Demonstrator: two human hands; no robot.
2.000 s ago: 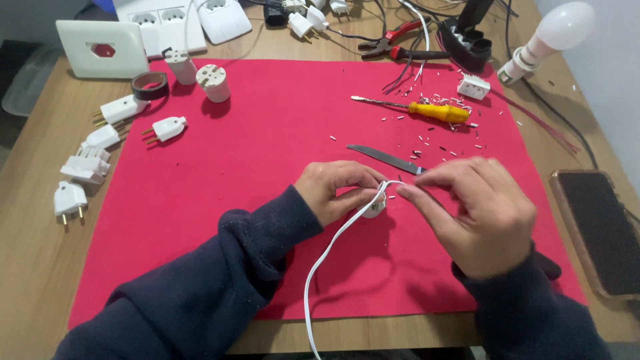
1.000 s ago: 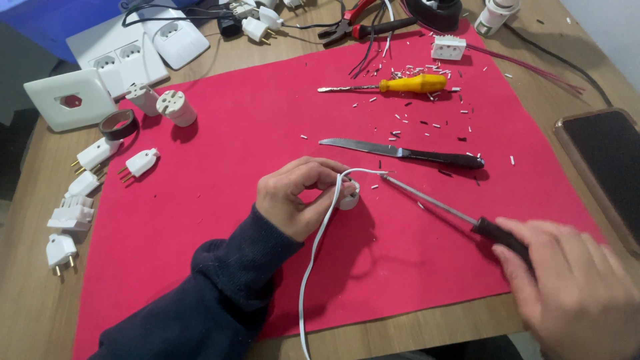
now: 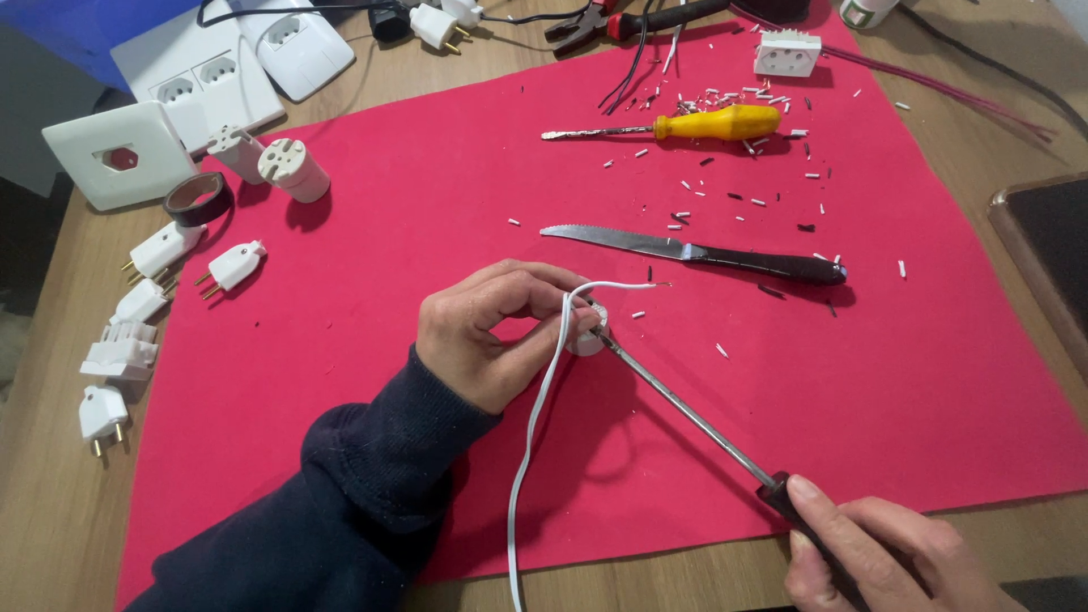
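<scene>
Between thumb and fingers, my left hand (image 3: 501, 331) grips a small white round lamp socket or similar fitting (image 3: 588, 340), partly hidden by the fingertips. A white two-conductor cable (image 3: 531, 433) runs up to the same fingers, and one conductor with a bare copper end sticks out to the right. My right hand (image 3: 884, 544) holds a long screwdriver (image 3: 697, 421) by its dark handle, its tip at the white fitting. Above them a serrated knife (image 3: 756, 263) and a yellow-handled screwdriver (image 3: 718, 125) lie on the red mat (image 3: 382, 212).
White plugs (image 3: 236, 265) and two round sockets (image 3: 293, 170) stand or lie at the left, near a roll of dark tape (image 3: 198, 199) and white outlet plates (image 3: 119, 157). Pliers (image 3: 586, 25) lie at the back, a phone-like dark object (image 3: 1045, 246) at the right. Insulation scraps dot the mat.
My right hand, at the wire two seconds ago, now holds the long screwdriver. Its tip has moved from the wire's end to the white fitting. The view has shifted.
</scene>
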